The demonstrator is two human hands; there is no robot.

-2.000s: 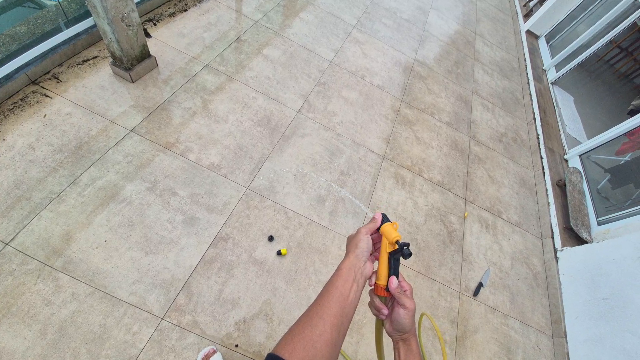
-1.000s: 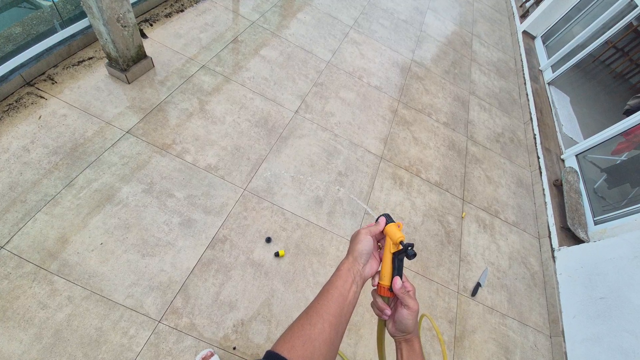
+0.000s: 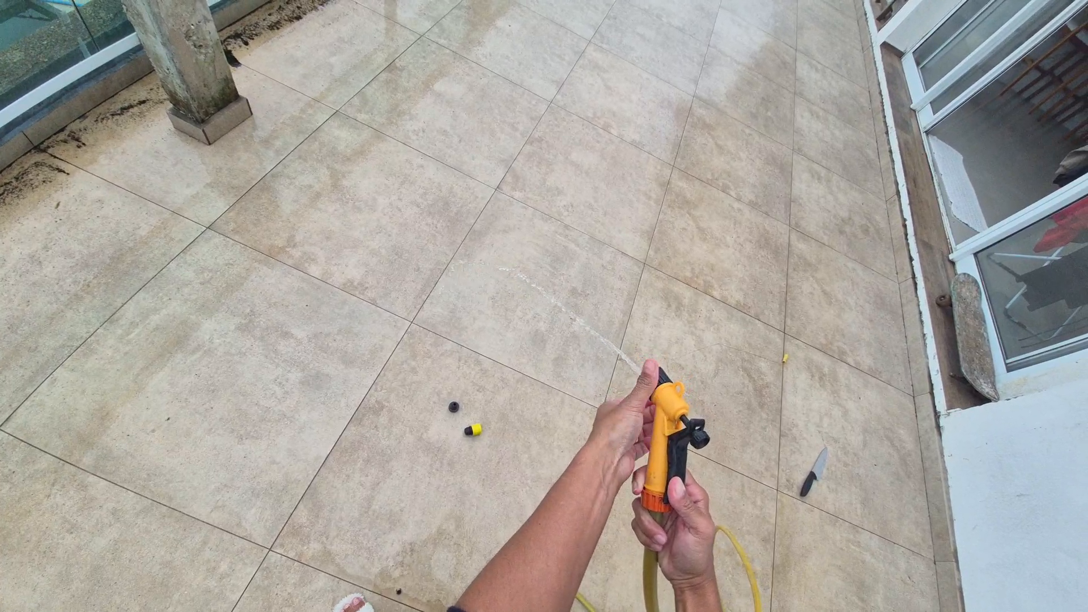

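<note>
A yellow and black hose spray nozzle [image 3: 659, 459] is held upright near the lower middle, a thin stream of water [image 3: 578, 319] leaving its head toward the upper left. My left hand [image 3: 625, 425] grips its upper part, thumb at the black tip. Around the lower handle, at the orange collar, my right hand [image 3: 680, 523] is closed, with its thumb by the black lever. A yellow garden hose [image 3: 650, 578] runs down from the collar, and a loop of it shows at the right.
Small black [image 3: 454, 407] and yellow-black [image 3: 473, 430] fittings lie on the tiled floor [image 3: 340, 425]. A knife [image 3: 813, 473] lies at the right, with a tiny yellow piece [image 3: 785, 358] beyond. A concrete post [image 3: 183, 59] stands upper left; a skateboard [image 3: 971, 336] leans by the glass doors.
</note>
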